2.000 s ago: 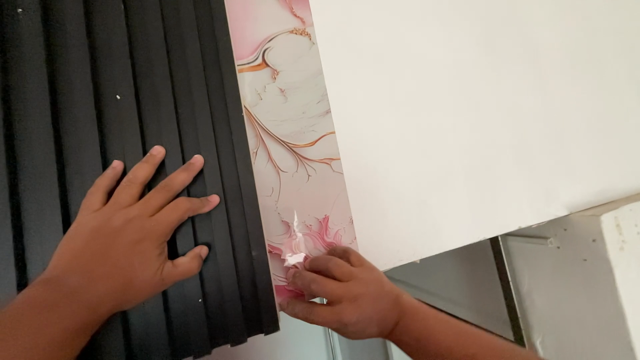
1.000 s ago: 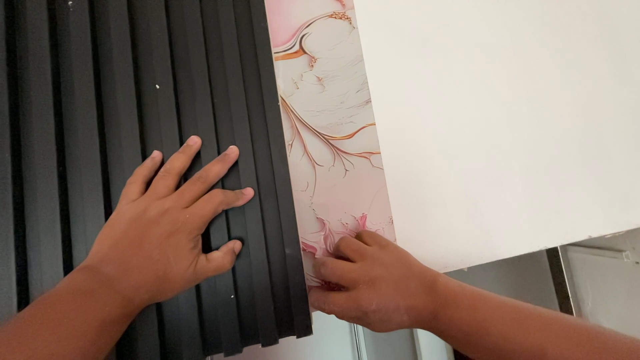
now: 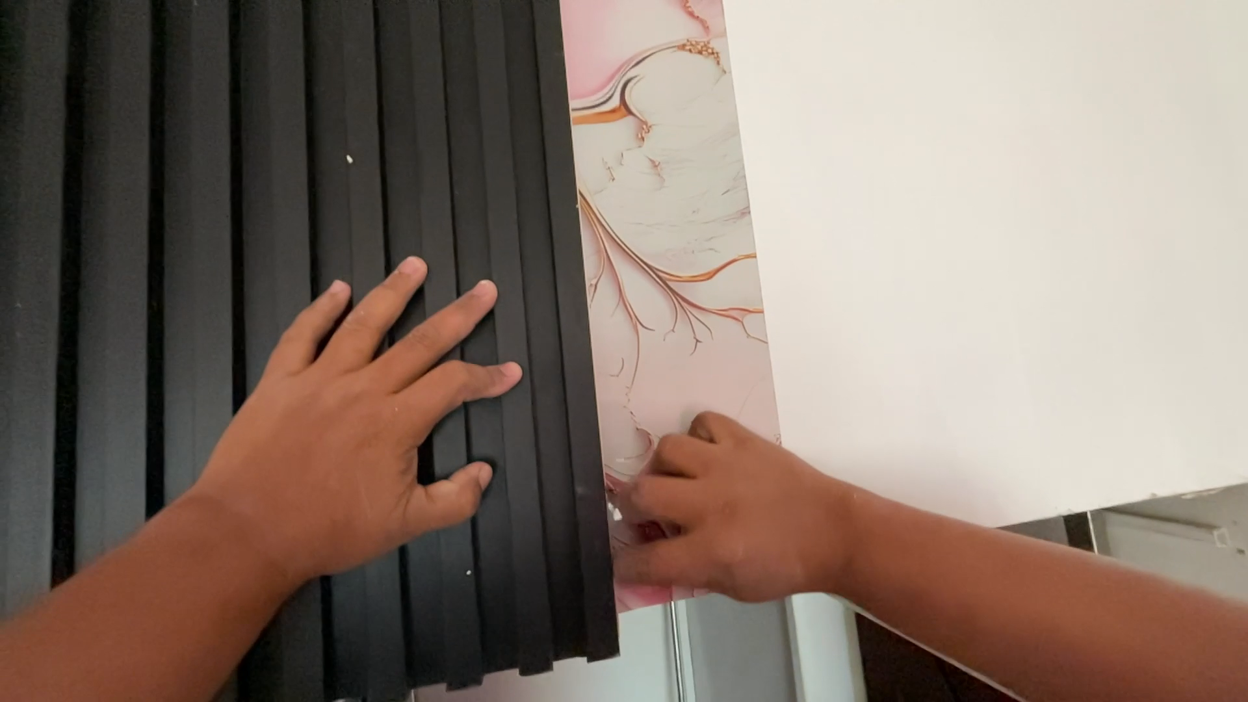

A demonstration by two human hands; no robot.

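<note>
My left hand [image 3: 341, 439] lies with fingers spread on a black fluted panel [image 3: 439, 127] at the left of the view. Beside the panel's right edge runs a strip of pink and white marble-patterned sheet [image 3: 673, 224] with copper-coloured veins. Over the lower end of that strip, my right hand [image 3: 731, 507] is curled, its fingertips close to the black panel's edge. A small piece of whitish material shows at those fingertips; what it is and whether it is gripped cannot be told.
A large plain white board or surface [image 3: 985, 234] fills the right side, with its rough lower edge above my right forearm. Below are a grey and white framed surface [image 3: 741, 643] and, at the lower right, a pale grey item [image 3: 1170, 546]. Small white specks dot the black panel.
My left hand stays spread on the black panel. The clear, shiny piece seen at my right fingertips in the oldest frame is now mostly hidden by the curled hand.
</note>
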